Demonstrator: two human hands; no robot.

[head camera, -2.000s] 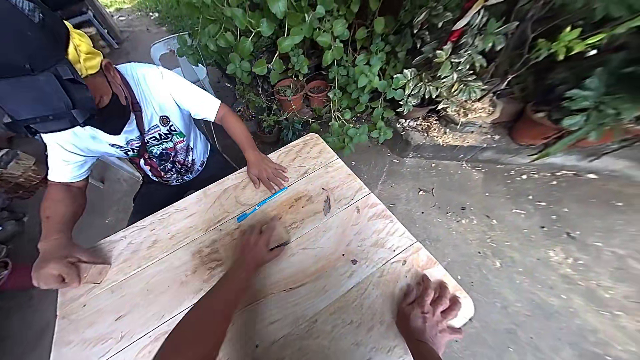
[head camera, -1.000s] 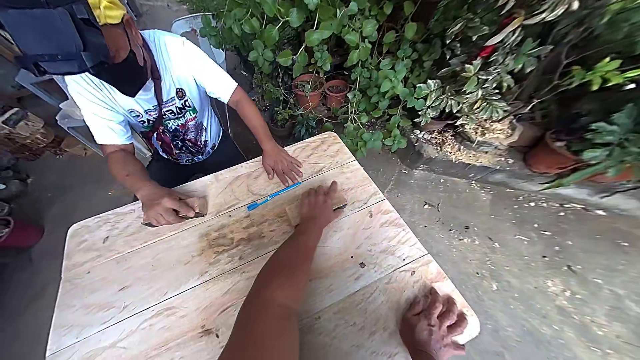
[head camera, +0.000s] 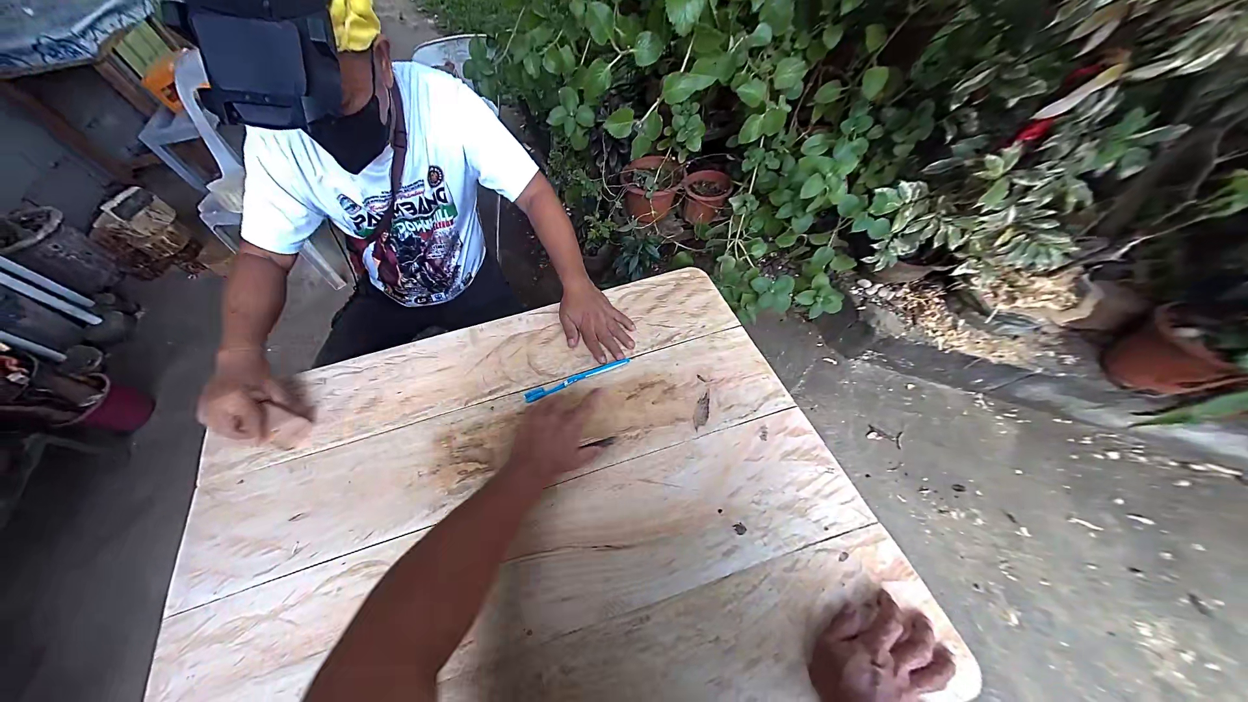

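Observation:
My left hand (head camera: 554, 437) lies palm down on the wooden table (head camera: 673, 507), blurred, over a thin tan piece whose dark edge shows by the thumb. Just beyond its fingers lies a blue pen (head camera: 575, 380), close to the other person's flat hand (head camera: 597, 322). That person's other hand (head camera: 249, 405) grips a tan piece (head camera: 288, 427) at the table's left side. My right hand (head camera: 877, 648) rests at the near right corner, its fingers curled and nothing visible in them; its palm is hidden.
Across the table is a person (head camera: 390, 185) in a white printed shirt and headgear. Potted plants (head camera: 651, 190) and a leafy bush (head camera: 760, 127) stand behind. Concrete floor (head camera: 1024, 546) with scattered debris runs along the right. A plastic chair (head camera: 210, 127) and a red bucket (head camera: 117, 405) are at left.
My left hand moved right along the boards, then back left, with the tan piece under it. The other person's gripping hand moved toward the pen and then away to the left.

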